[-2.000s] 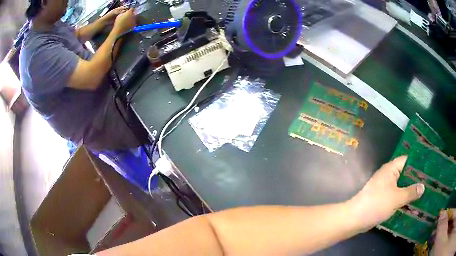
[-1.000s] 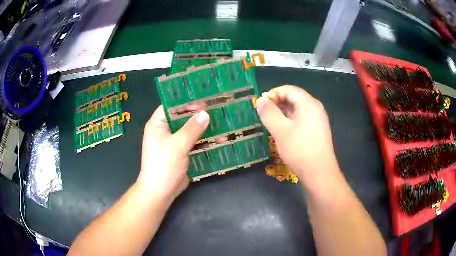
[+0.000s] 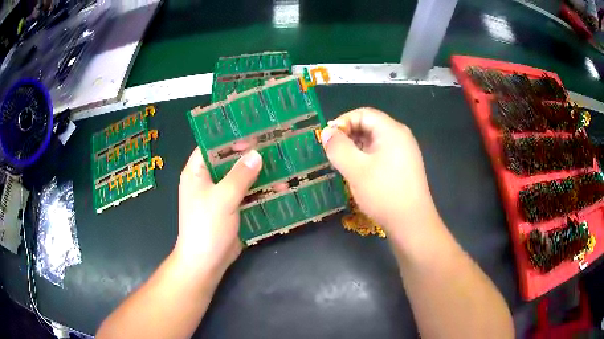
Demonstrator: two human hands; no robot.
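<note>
My left hand (image 3: 215,198) holds a green PCB panel (image 3: 291,157) by its left side, tilted above the dark mat, thumb on top. One orange flex circuit (image 3: 316,77) sticks out at the panel's top right corner. My right hand (image 3: 377,165) pinches a small orange flex circuit (image 3: 320,136) at the panel's right edge, by the middle row. The fingers hide most of this flex, so I cannot tell how it sits on the board. A pile of loose orange flex circuits (image 3: 363,225) lies on the mat, partly behind my right hand and the panel.
More green panels (image 3: 251,64) lie behind the held one. A fitted panel with orange hooks (image 3: 126,159) lies at left, near a crumpled clear bag (image 3: 56,232) and a fan (image 3: 26,122). A red tray (image 3: 493,152) with dark rows stands at right. A metal post (image 3: 427,40) rises beyond.
The view has swung from the left side to the work in front. Since one second ago, both hands and the panel keep nearly the same pose, shifted slightly left in the picture.
</note>
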